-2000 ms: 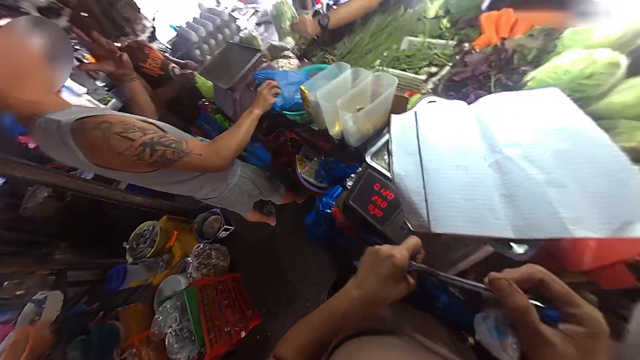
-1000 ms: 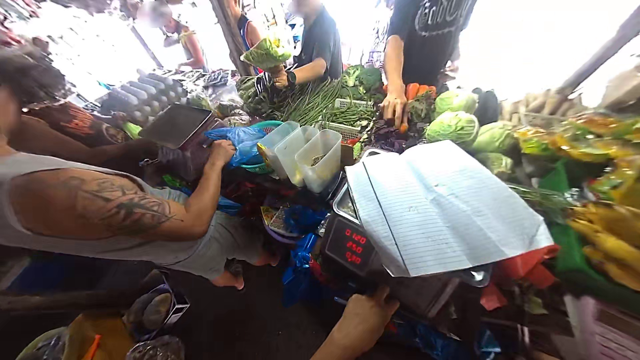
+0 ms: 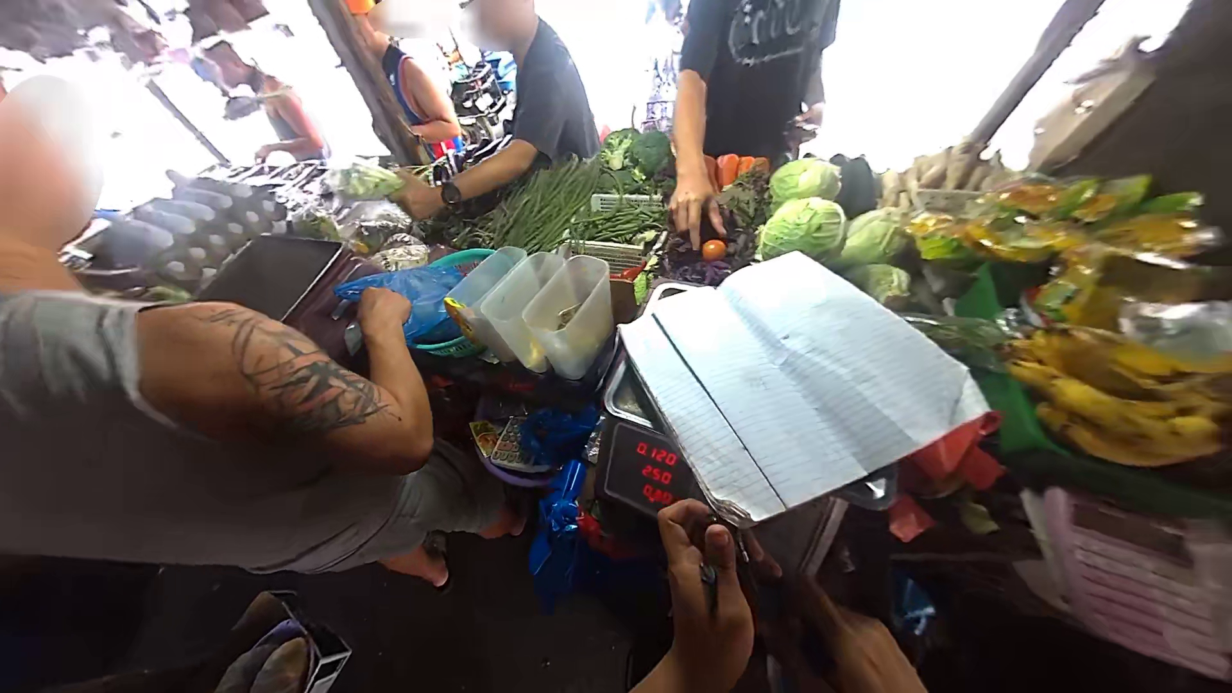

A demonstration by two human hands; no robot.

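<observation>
My left hand (image 3: 707,597) is raised at the near corner of an open lined notebook (image 3: 808,375), fingers partly bent; a small dark thing lies by its fingertips, too unclear to name. Low and to its right, my right hand (image 3: 852,635) is in shadow, its fingers blurred, so what it holds does not show. The notebook rests on a digital scale whose red-lit display (image 3: 650,472) sits just beyond my left hand. The scale's metal tray (image 3: 630,397) shows in part beneath the paper.
Clear plastic containers (image 3: 570,318) and a blue plastic bag (image 3: 409,298) stand beyond the scale. A person in a grey sleeveless shirt (image 3: 192,462) is close on the left. Cabbages (image 3: 804,228), string beans (image 3: 544,207) and bananas (image 3: 1116,395) surround the scale. Another person's hand (image 3: 695,207) reaches over a tomato (image 3: 713,250).
Two seconds ago both my hands were at a thin, pen-like thing in front of the notebook. My left hand has since come up to the notebook's near corner. The view has swung upward.
</observation>
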